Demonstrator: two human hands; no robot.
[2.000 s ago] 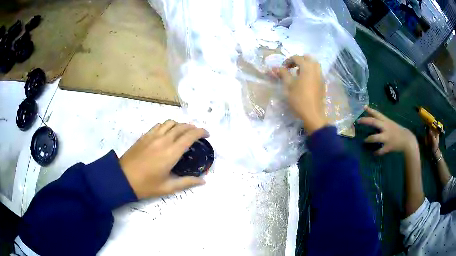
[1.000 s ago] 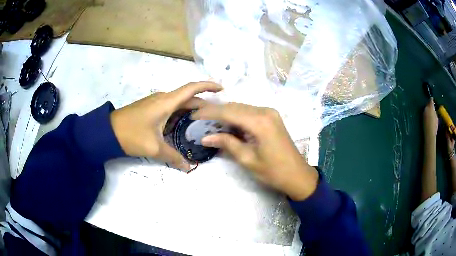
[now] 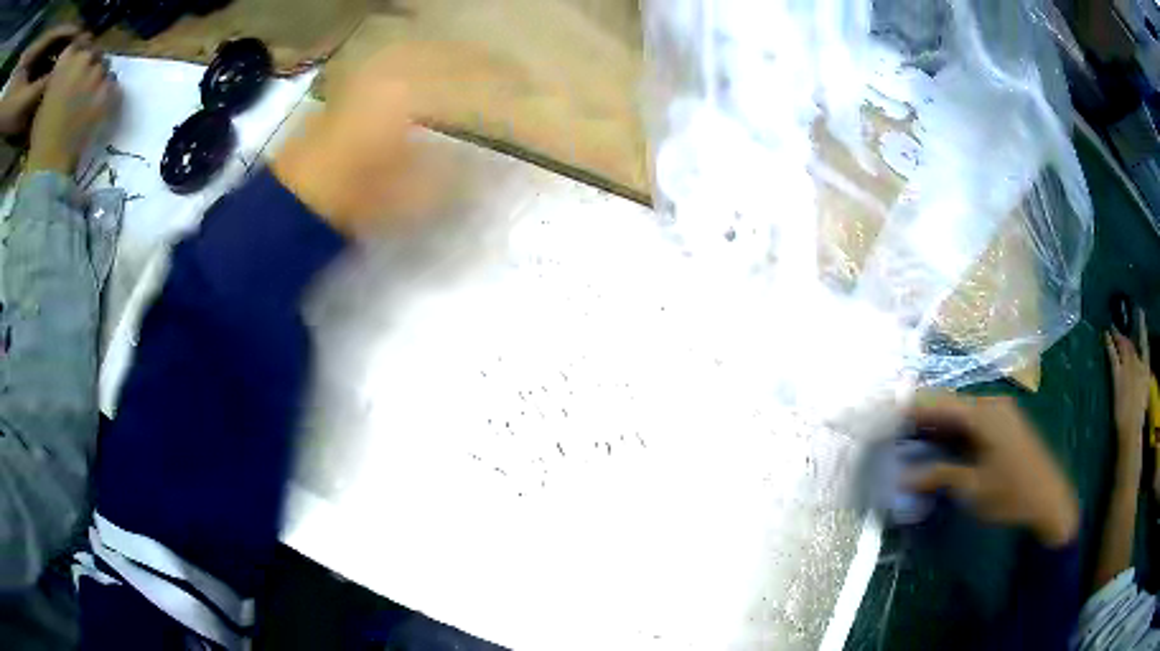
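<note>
My right hand (image 3: 999, 464) is at the right edge of the white sheet, blurred, with its fingers closed around a round housing (image 3: 906, 477) that shows a pale face. My left hand (image 3: 369, 146) is at the upper left over the edge of the brown board, strongly blurred; whether it holds anything cannot be told. Two black round housings (image 3: 199, 149) (image 3: 235, 75) lie touching on the sheet, to the left of my left hand.
White work sheet (image 3: 560, 509) with dark marks. A brown board (image 3: 547, 76) lies beyond it. A clear plastic bag (image 3: 763, 140) of pale discs spreads at upper right. A person's hands (image 3: 70, 108) are at far left. Another person's arm (image 3: 1127, 420) is at far right over the green bench.
My hands have parted: the right moved right with the housing that both were around, the left moved up and left. The view has shifted left, and the left neighbour's hands now show.
</note>
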